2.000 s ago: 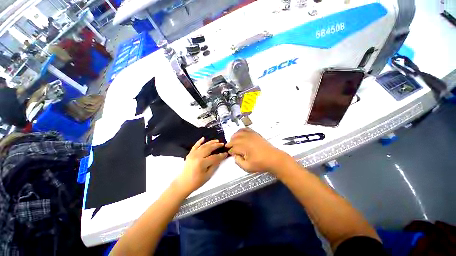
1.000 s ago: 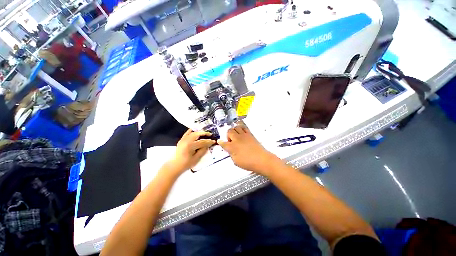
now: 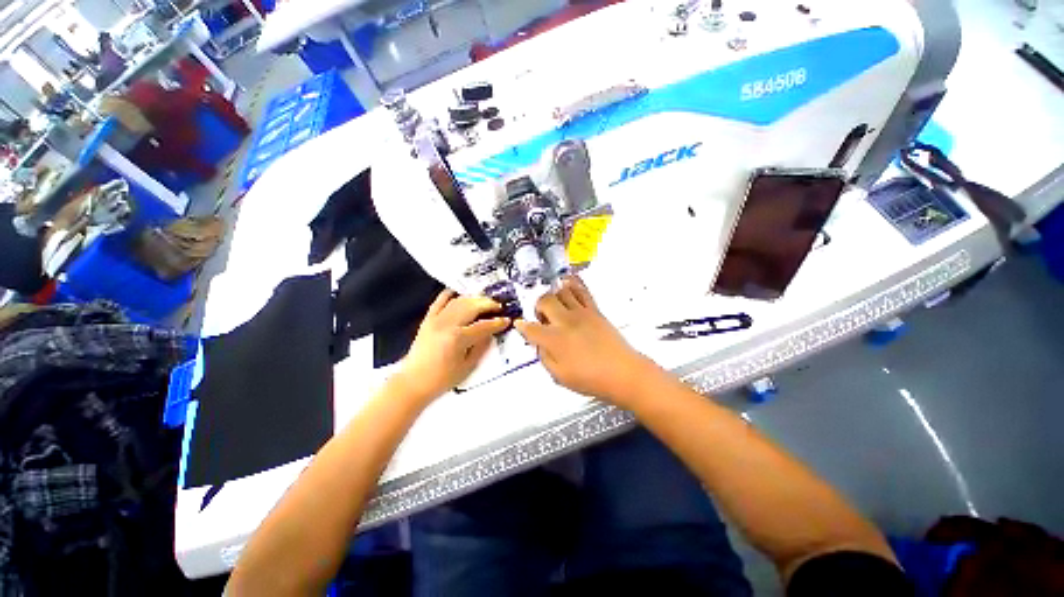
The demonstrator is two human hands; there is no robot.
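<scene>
A white JACK sewing machine point(image 3: 653, 163) with a blue stripe stands on the white table. A black fabric piece point(image 3: 391, 292) lies behind and left of the needle, its near edge at the presser foot point(image 3: 525, 274). My left hand point(image 3: 449, 341) presses the fabric edge left of the foot with its fingertips. My right hand point(image 3: 580, 341) holds the fabric edge just right of it; the cloth is mostly hidden under the fingers. A flat black cut panel point(image 3: 268, 379) lies on the table at the left.
A smartphone point(image 3: 779, 233) leans against the machine. Thread snips point(image 3: 705, 327) lie near the ruler point(image 3: 688, 383) on the front edge. A control panel point(image 3: 919, 208) is at the right, with a dark strap-like item point(image 3: 974, 192) beside it. Plaid garments point(image 3: 82, 408) are piled at the left.
Both hands stay at the presser foot. The black fabric has shifted back and left from the fingers, and less of it shows in front of the foot. The view has shifted slightly.
</scene>
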